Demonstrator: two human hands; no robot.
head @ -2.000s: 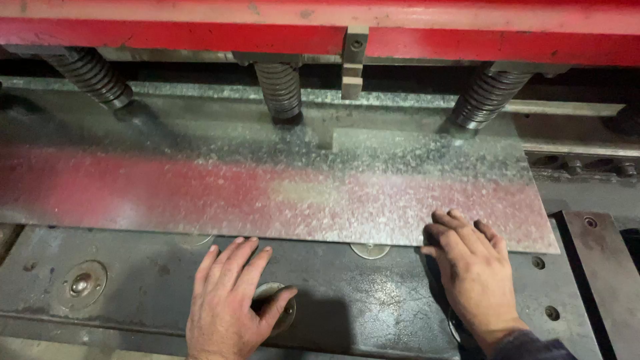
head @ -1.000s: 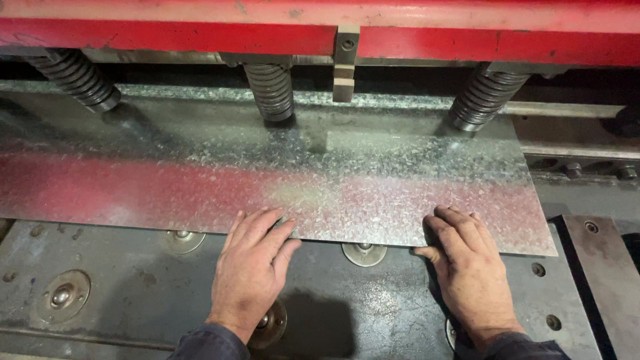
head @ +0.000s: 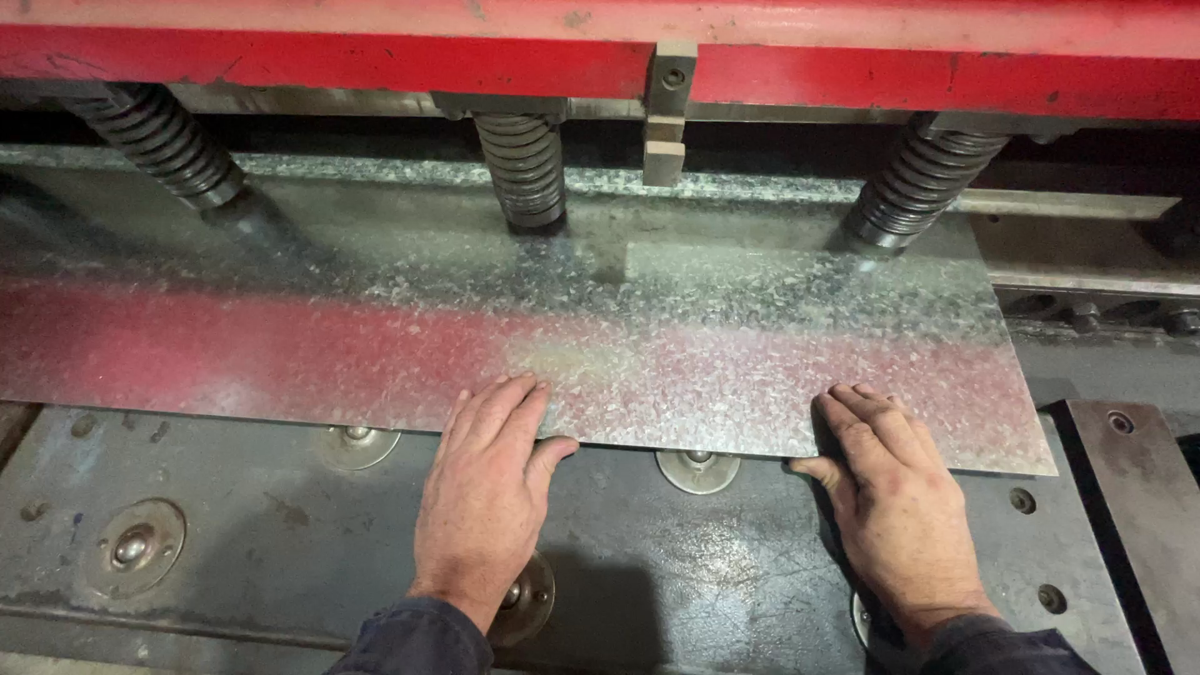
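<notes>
A galvanized sheet metal panel [head: 712, 375] lies across the machine's steel bed [head: 309, 525], its far part beneath the spring hold-downs. My left hand [head: 487, 487] rests on the near edge of the panel left of centre, fingertips on top and thumb beside the edge. Farther right, my right hand [head: 881, 497] lies the same way, fingers together on the sheet and thumb at its edge. Neither hand is closed around the panel. The undersides of both hands are hidden.
Three coil-spring hold-downs [head: 525, 169] stand below a red machine beam [head: 844, 80], which bears a small metal bracket [head: 667, 112]. Ball transfer units [head: 133, 548] are set in the bed. A steel bar [head: 1125, 487] lies at the right, past the panel's corner.
My left hand, lower and with spread fingers two seconds ago, has moved up onto the panel's near edge, and its fingers have drawn together. My right hand stays near the panel's right end.
</notes>
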